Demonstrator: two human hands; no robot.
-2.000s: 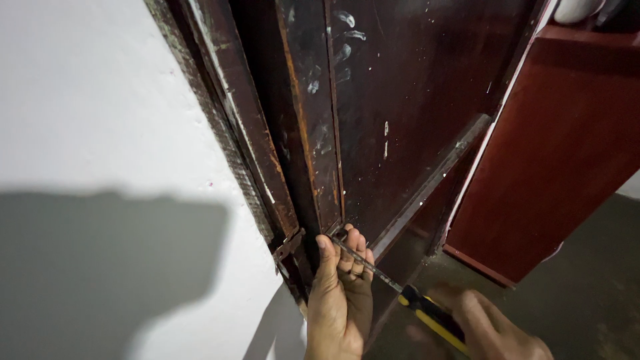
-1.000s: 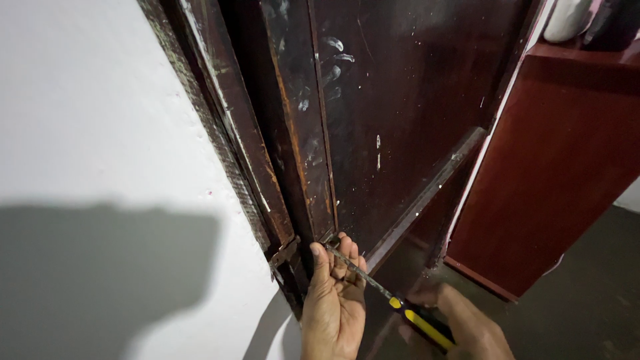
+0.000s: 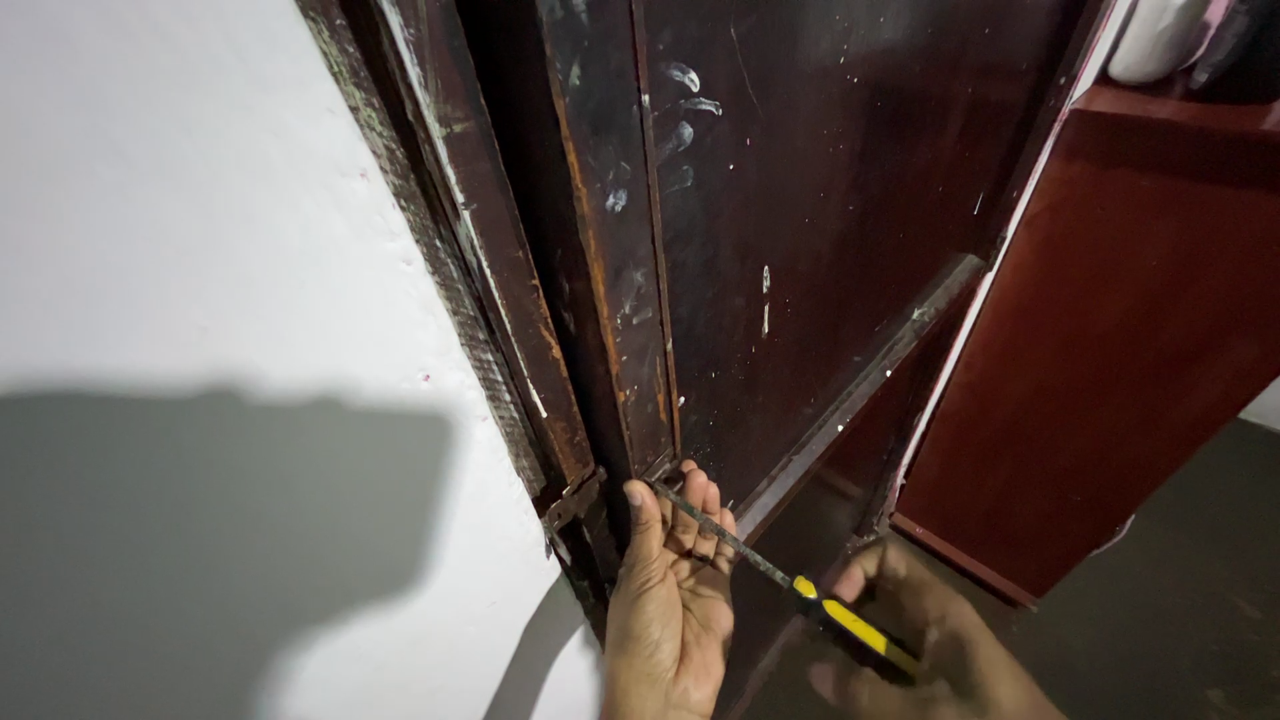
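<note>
A screwdriver [image 3: 850,622] with a yellow and black handle slants up and left, its tip at the lower edge strip of a dark brown door [image 3: 800,200]. My left hand [image 3: 672,590] is palm up under the tip, thumb and fingertips around the shaft's end at the door edge; what the fingertips touch there is partly hidden. Around the handle is my right hand [image 3: 930,630], blurred, with the fingers loosely spread; whether they grip it is unclear. Left of my left hand, a rusty metal hinge or latch piece [image 3: 575,500] sits on the wooden door frame [image 3: 500,300].
A white wall [image 3: 200,200] with a dark shadow stands on the left. At the right are a reddish-brown panel [image 3: 1100,340] and a shelf [image 3: 1180,108] holding a white container [image 3: 1155,40]. A grey strip [image 3: 860,400] crosses the door's lower part. Dark floor [image 3: 1180,590] lies at lower right.
My right hand has shifted about the screwdriver handle, and its fingers look more spread than a second ago. The left hand stays at the tip by the door edge.
</note>
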